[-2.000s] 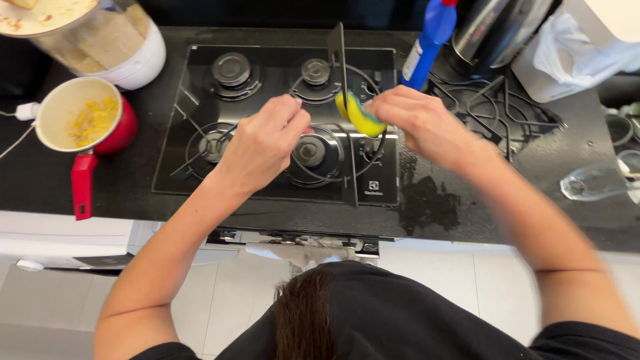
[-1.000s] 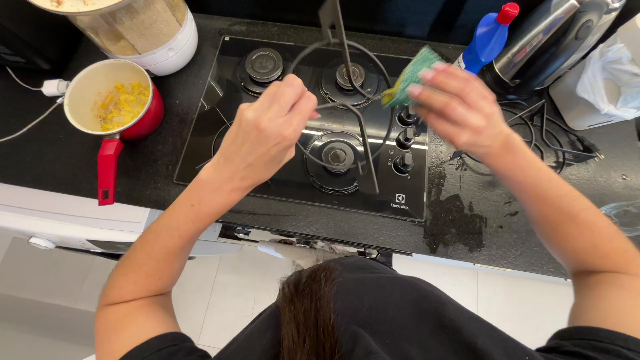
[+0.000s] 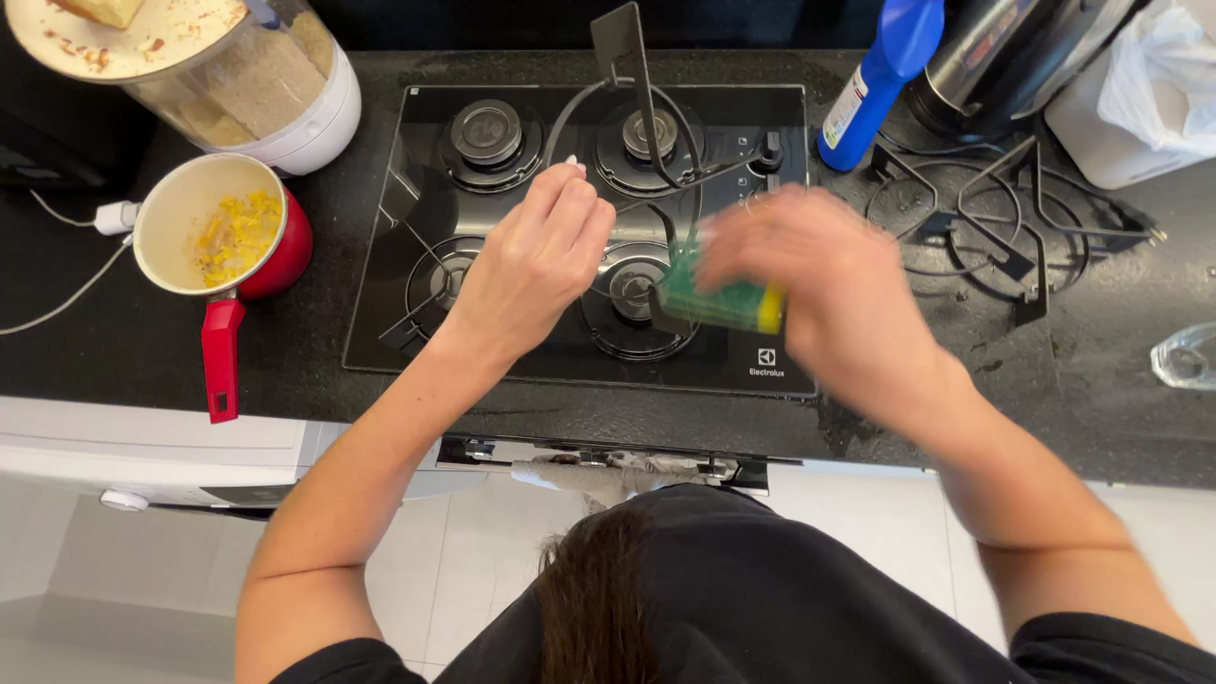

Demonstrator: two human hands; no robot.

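My left hand grips a black metal pan support by its ring, holding it raised over the Electrolux gas cooktop. My right hand, blurred, holds a green and yellow scrubbing sponge against or close to a lower arm of the support; exact contact is hard to tell. Under the support are the burners, among them the front right burner. Another pan support lies at the cooktop's left side, partly hidden behind my left hand.
On the left stand a red saucepan with yellow food and a clear container with a white base. To the right are a blue bottle, a kettle, more pan supports, a bagged bin and a clear glass item.
My right hand has moved down with the sponge, from the upper right of the raised pan support to its lower right. My left hand keeps its hold on the support.
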